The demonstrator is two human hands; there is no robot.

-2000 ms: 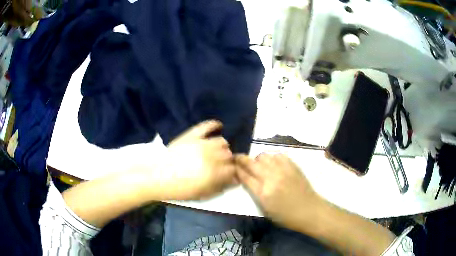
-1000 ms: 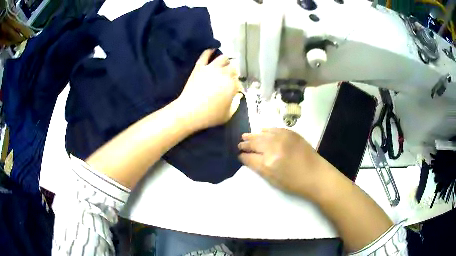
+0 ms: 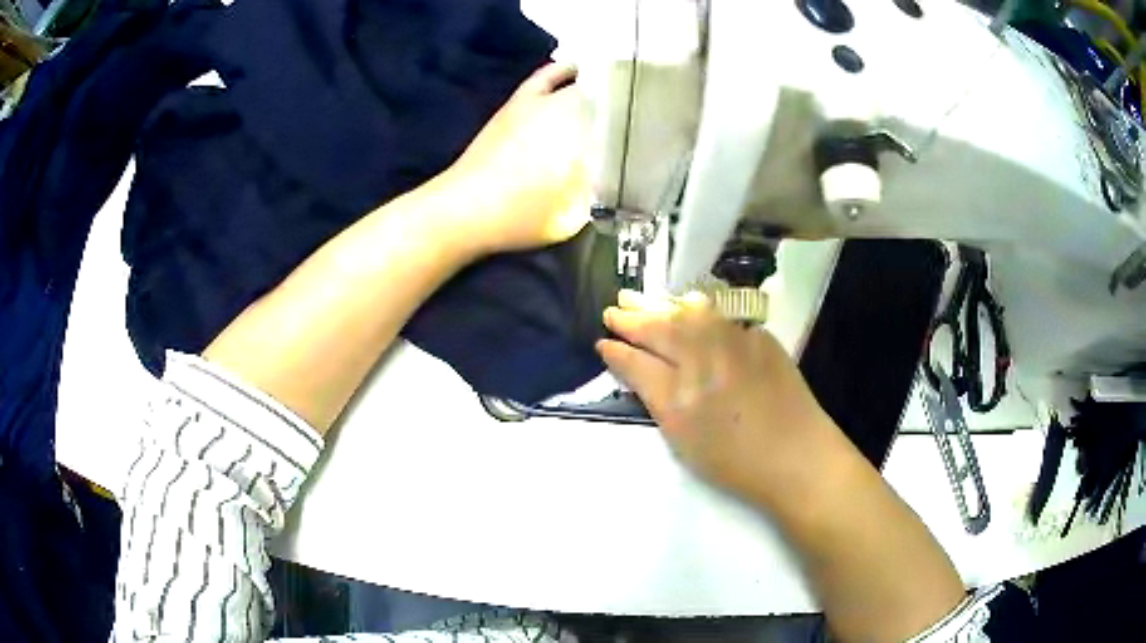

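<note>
A dark navy garment piece (image 3: 339, 138) lies on the white table, its right edge at the presser foot (image 3: 632, 258) of the white sewing machine (image 3: 767, 113). My left hand (image 3: 522, 170) lies on the cloth left of the machine head; its fingertips are partly hidden behind the head. My right hand (image 3: 704, 364) pinches the cloth edge just in front of the foot, between thumb and fingers. The needle tip cannot be made out.
A black smartphone (image 3: 873, 327) lies right of my right hand, partly covered by the forearm. Black scissors (image 3: 970, 329), a slim silver tool (image 3: 958, 452) and a black fringe-like tuft (image 3: 1106, 452) are further right. More navy cloth (image 3: 38, 251) hangs at the far left.
The cloth came from the table's front to the machine, and its edge is now at the foot. My left hand moved up and left off its front edge; my right hand moved up beside the foot.
</note>
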